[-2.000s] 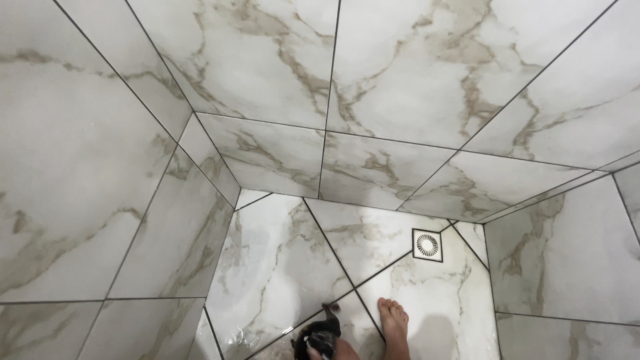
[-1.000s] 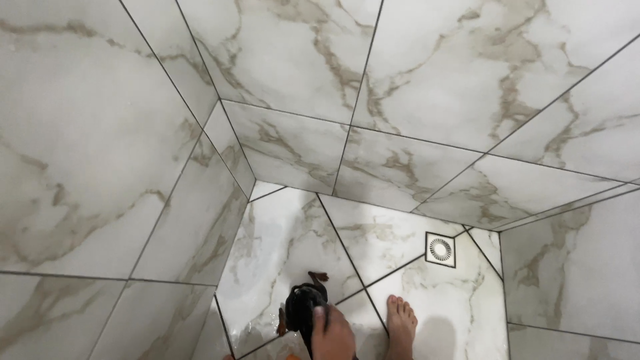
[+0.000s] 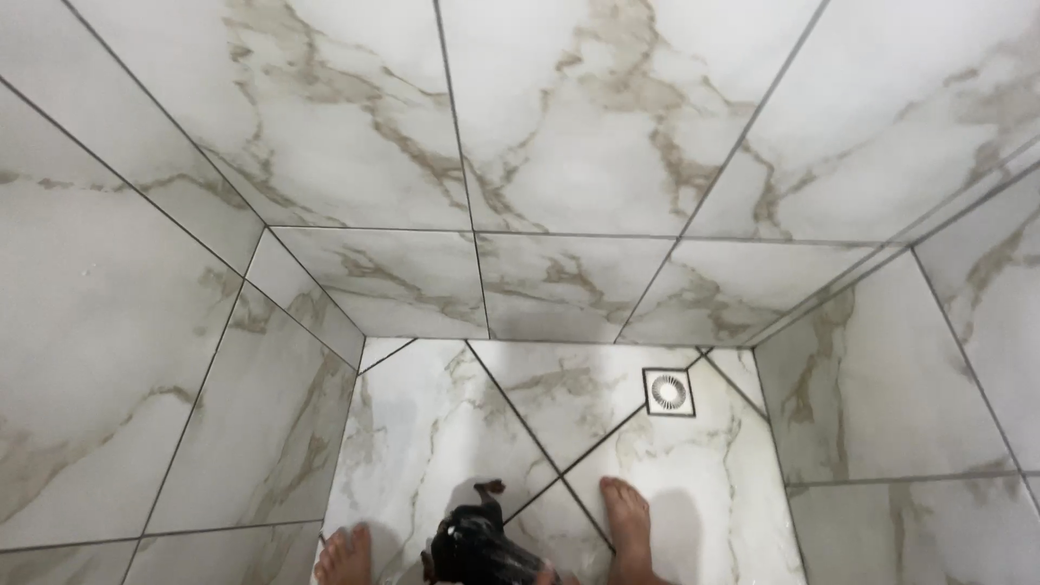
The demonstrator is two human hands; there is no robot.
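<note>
A small black dog with brown paws (image 3: 479,546) is on the wet tiled floor at the bottom middle, between the person's two bare feet. Whitish streaks like foam lie on its wet coat. One leg with a brown paw stretches forward over the floor. Of my right hand (image 3: 551,574), only a blurred part shows at the bottom edge, against the dog's back; how its fingers are set is hidden. My left hand is out of view.
My left foot (image 3: 345,556) and right foot (image 3: 627,520) stand on either side of the dog. A square floor drain (image 3: 669,392) lies ahead to the right. Marble-patterned tile walls (image 3: 569,284) enclose the floor in front and on both sides.
My right hand, seen over the dog's black body a second ago, has moved back toward the bottom edge. The left foot has come into view.
</note>
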